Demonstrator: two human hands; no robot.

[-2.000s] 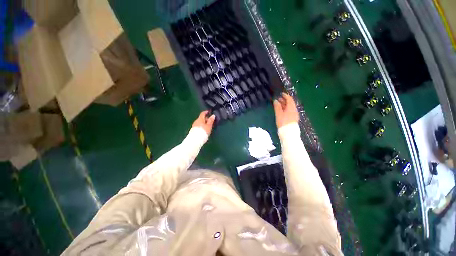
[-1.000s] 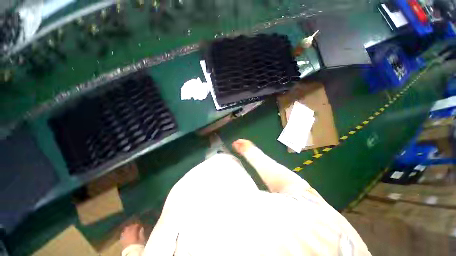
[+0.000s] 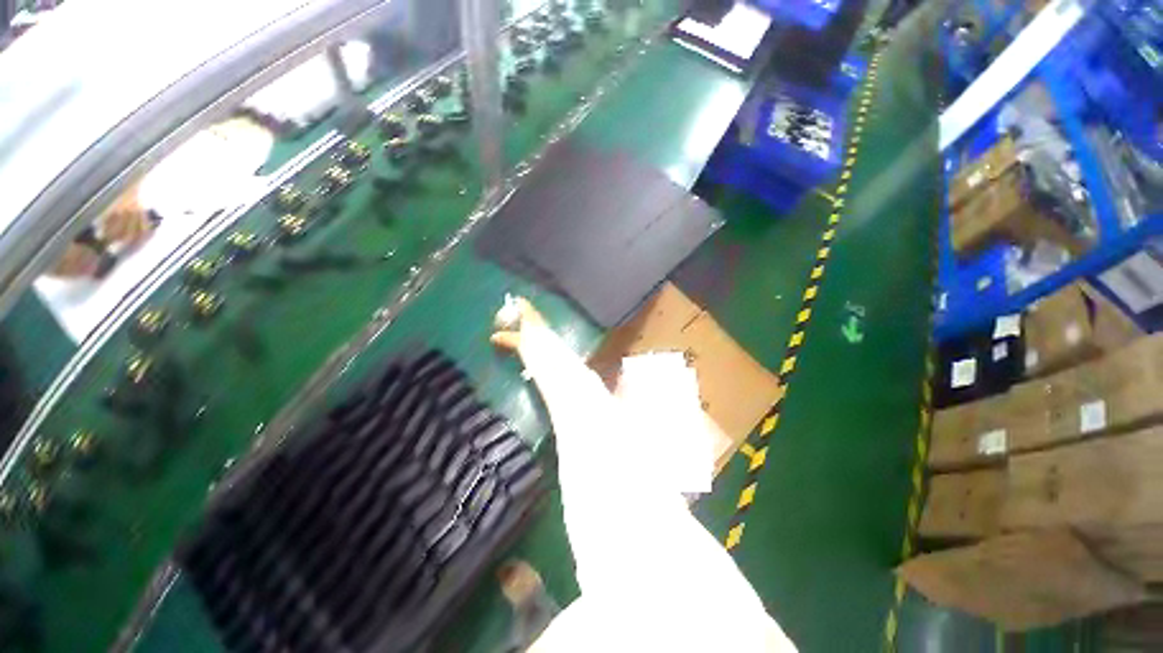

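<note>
Rows of glossy black parts (image 3: 370, 510) lie close together on a dark tray on the green bench, at the lower left. My right hand (image 3: 509, 332) is stretched out over the bench beyond the tray's far corner. Its fingers are closed around a small pale-tipped thing, which looks like the squeeze bottle (image 3: 512, 309); the hand covers most of it. My left hand (image 3: 520, 584) is low beside the tray's near edge, blurred and partly hidden, so its grip cannot be told.
A flat dark divider sheet (image 3: 606, 230) lies on the bench past my right hand. An open carton (image 3: 746, 370) with a white sheet (image 3: 670, 396) stands beside the bench. A line with brass-coloured pieces (image 3: 291, 198) runs left. Blue bins (image 3: 784, 140), racks and cartons (image 3: 1046, 421) stand right.
The view has swung toward the dark sheet and carton. My right hand has moved from in front of my body out to the bottle on the bench. My left hand is now near the tray's edge.
</note>
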